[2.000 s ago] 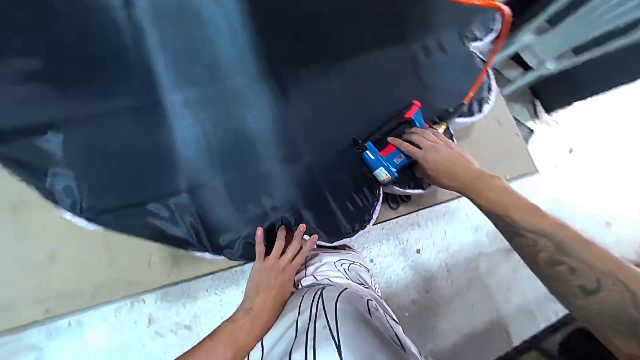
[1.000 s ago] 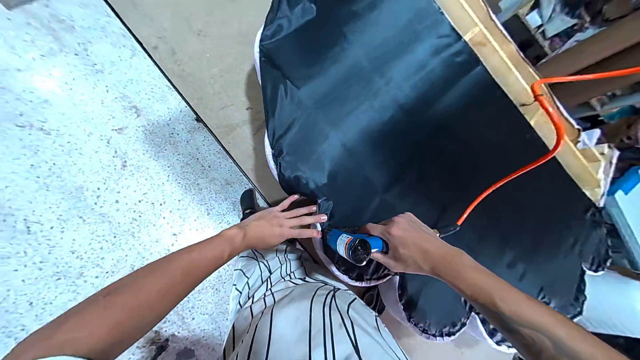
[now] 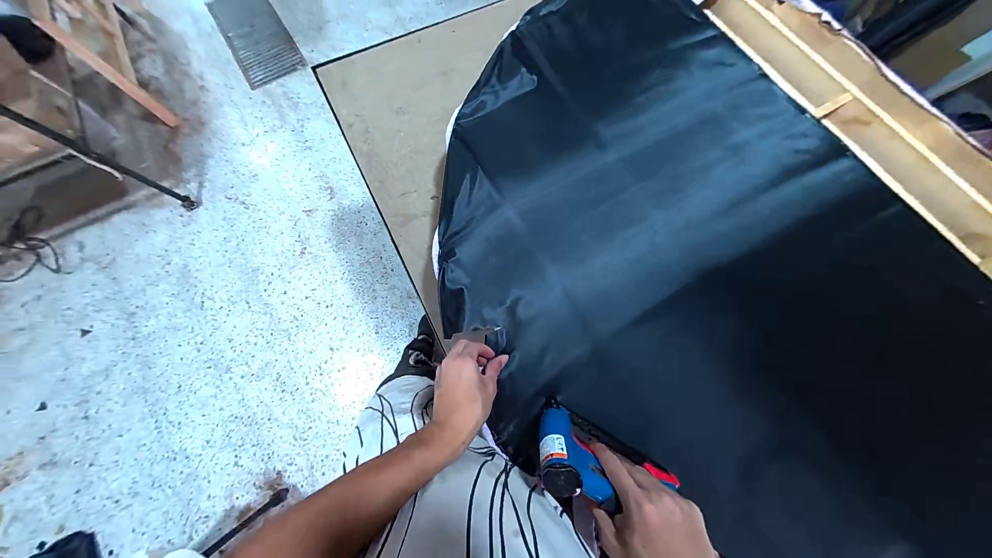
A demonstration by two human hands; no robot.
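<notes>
Black fabric (image 3: 666, 232) is spread over a large upholstered piece with a curved, white-trimmed edge. My left hand (image 3: 467, 384) pinches the fabric's edge between thumb and fingers, at the near left side of the curve, where the fabric is puckered. In my right hand (image 3: 651, 508) is a blue and red pneumatic stapler (image 3: 577, 457), its nose close to the black fabric near the bottom edge. Part of its handle is hidden by my fingers.
Beneath the piece lies a beige board (image 3: 387, 116) with a dark edge. An open wooden frame section (image 3: 845, 101) runs along the upper right. Wooden pieces (image 3: 108, 70) and a metal grate (image 3: 257, 43) are on the speckled floor at the upper left. My patterned clothing touches the near edge.
The view has swung round a lot. My left hand has gone from lying spread on the fabric to pinching its edge. The stapler, close beside my left hand one second ago, is now farther from it.
</notes>
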